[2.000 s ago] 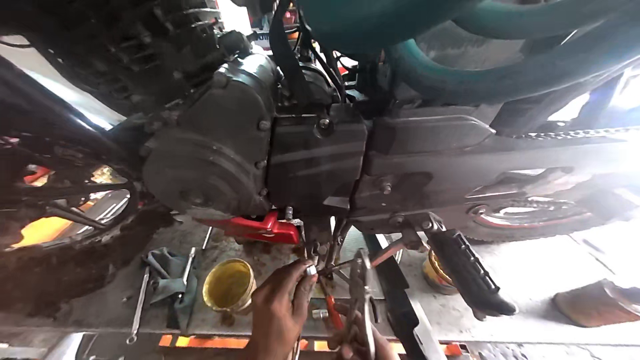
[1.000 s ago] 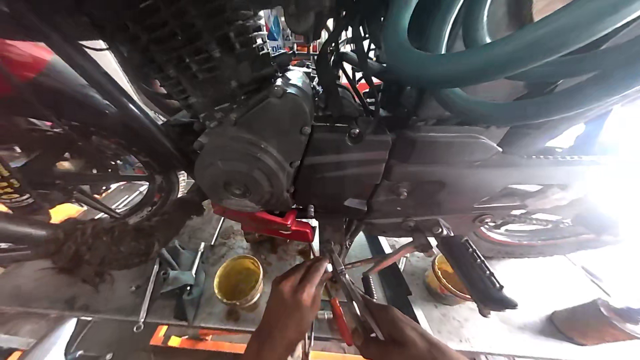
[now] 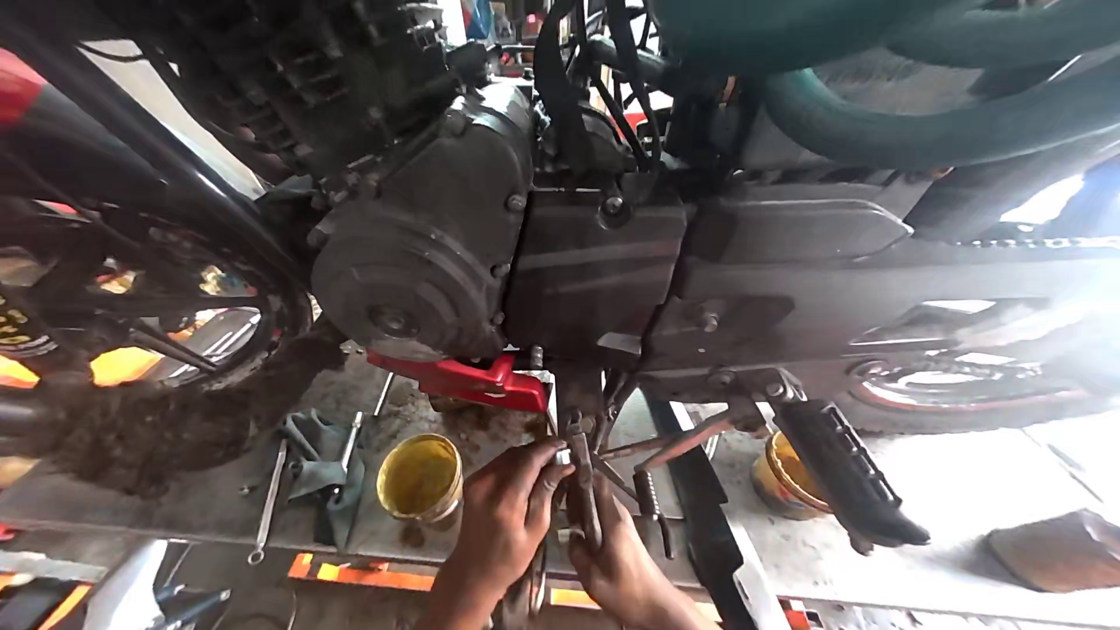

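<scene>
My left hand (image 3: 516, 499) pinches a small pale metal piece (image 3: 563, 457) between thumb and fingertips, below the motorcycle's engine. Close against it on the right, my right hand (image 3: 608, 542) is closed around a metal hand tool (image 3: 588, 494), which looks like pliers, its upper end beside a bolted bracket (image 3: 577, 424). Just above and left of my hands is a red plastic fairing piece (image 3: 472, 382). Over them sit the black sprocket cover (image 3: 595, 271) and the round engine cover (image 3: 411, 289). My fingers hide part of the small piece and the tool's handles.
A yellow tub (image 3: 420, 479) stands left of my hands, near a grey cloth (image 3: 319, 481) and a combination wrench (image 3: 269, 507). Another tub (image 3: 787, 477) is behind the black footrest (image 3: 849, 472). A side stand with a spring (image 3: 647, 494) lies right of my hands. Green hose (image 3: 901, 131) hangs above.
The pliers-like tool, seen with its jaws raised two seconds ago, has come in close beside my left fingers. My left hand keeps its pinch near the bracket. The view has shifted somewhat.
</scene>
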